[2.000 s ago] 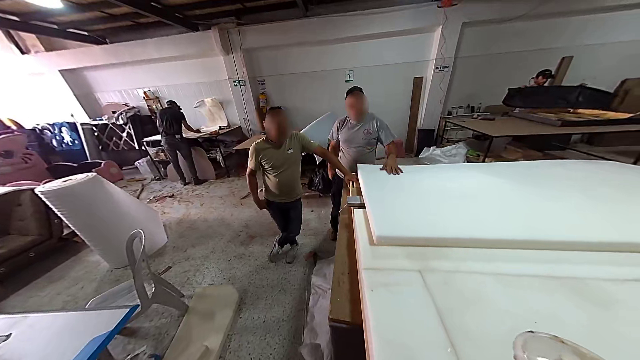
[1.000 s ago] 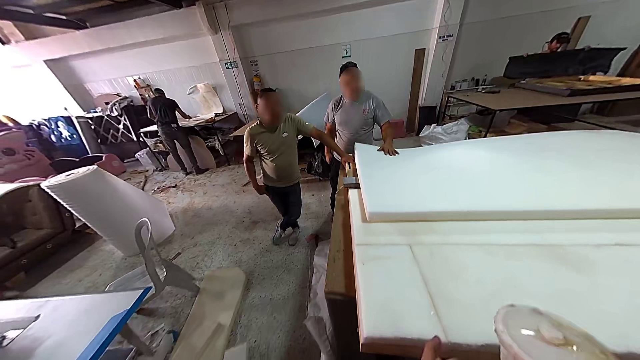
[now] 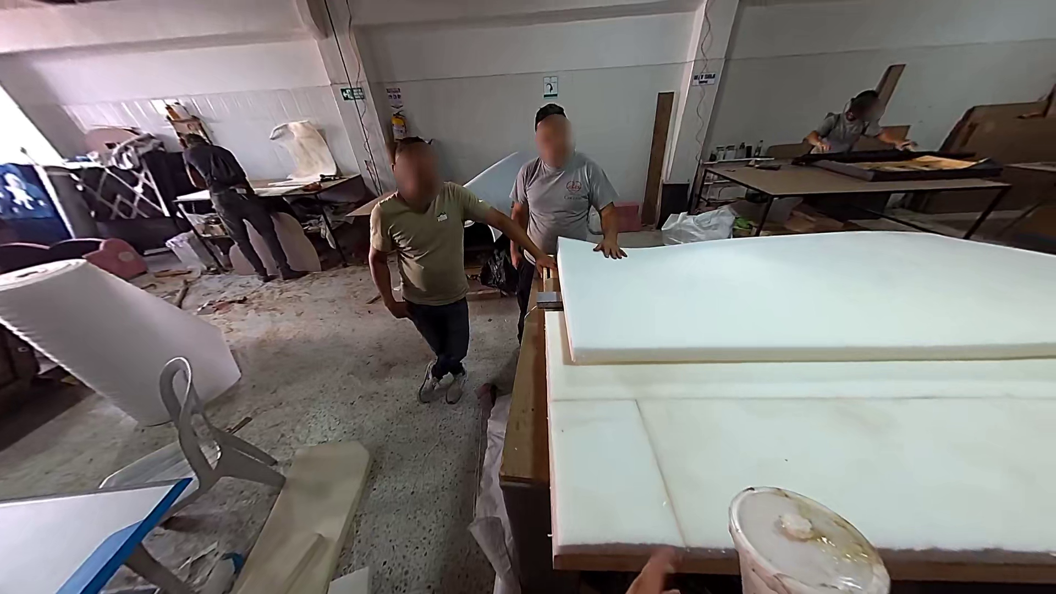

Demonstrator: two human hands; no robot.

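At the bottom edge, blurred fingers of my left hand [image 3: 653, 572] point up beside the front edge of a white foam sheet [image 3: 784, 462] on a wooden workbench [image 3: 525, 437]. Most of this hand is cut off, and whether it holds anything cannot be seen. My right hand is out of view. To the right of the fingers, a round plastic container [image 3: 804, 540], its top stained and smeared, overlaps the bench's front edge; what supports it is hidden. A thicker foam slab [image 3: 792, 297] with a curved far edge lies across the sheet's far part.
Two people stand past the bench's far left corner, one with a hand on the slab. Others work at a back-left table [image 3: 280, 190] and a back-right table [image 3: 866, 180]. At left are a white foam roll [image 3: 107, 338], a grey plastic chair [image 3: 198, 429] and a long board [image 3: 309, 520].
Fingers at the bench's front edge, absent two seconds ago, came into view and have moved left. The round container also sits farther left than one second ago. The view has shifted slightly.
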